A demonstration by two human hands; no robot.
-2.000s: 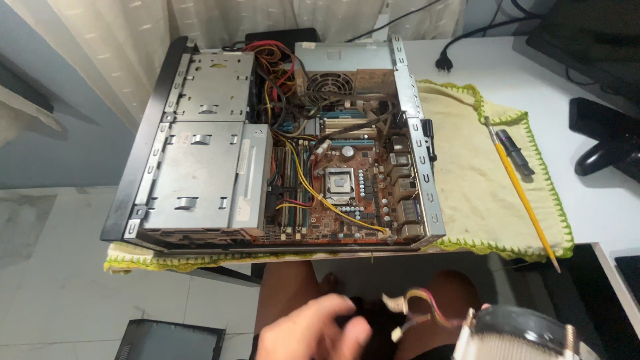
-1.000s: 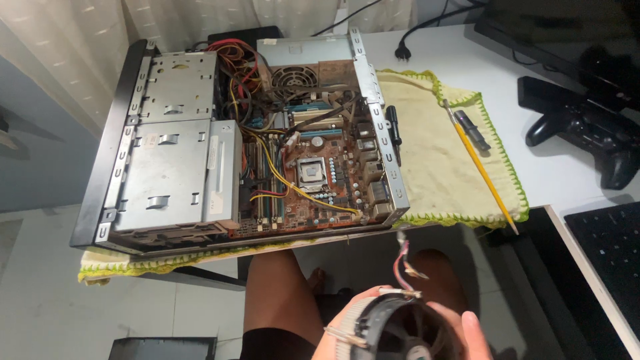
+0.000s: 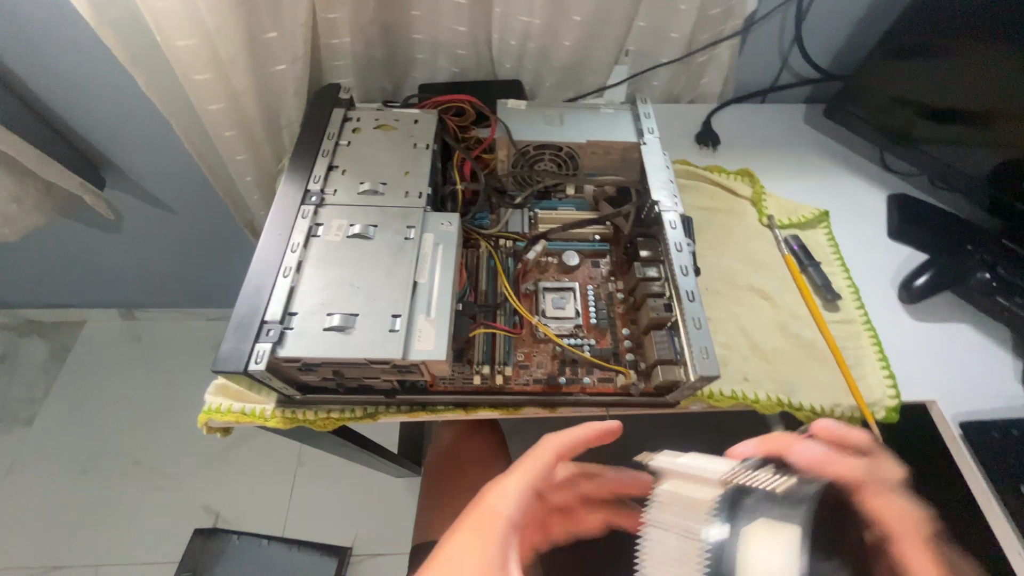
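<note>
A CPU cooler, a finned metal heatsink (image 3: 680, 516) with a black fan (image 3: 772, 520), is held up in front of the table, low in the view. My right hand (image 3: 868, 480) grips it from the fan side, blurred. My left hand (image 3: 552, 504) is beside the fins with fingers spread; whether its fingertips touch them is unclear. Behind both hands lies a desktop computer case (image 3: 352, 280), its side off. Inside, the motherboard (image 3: 520, 360) shows a processor in its socket (image 3: 560, 306), with grey paste on top, and a yellow-black cable crosses nearby.
The case rests on a cream cloth (image 3: 768, 336) with green edging. On the cloth's right part lie a yellow brush (image 3: 824, 332) and a dark tube-like object (image 3: 812, 268). A black game controller (image 3: 944, 248), a monitor (image 3: 944, 104) and a power plug (image 3: 707, 136) are farther right.
The cooler has turned so its fins face left; one second ago its fan faced up between both hands. My left hand has come off to its left side with fingers spread.
</note>
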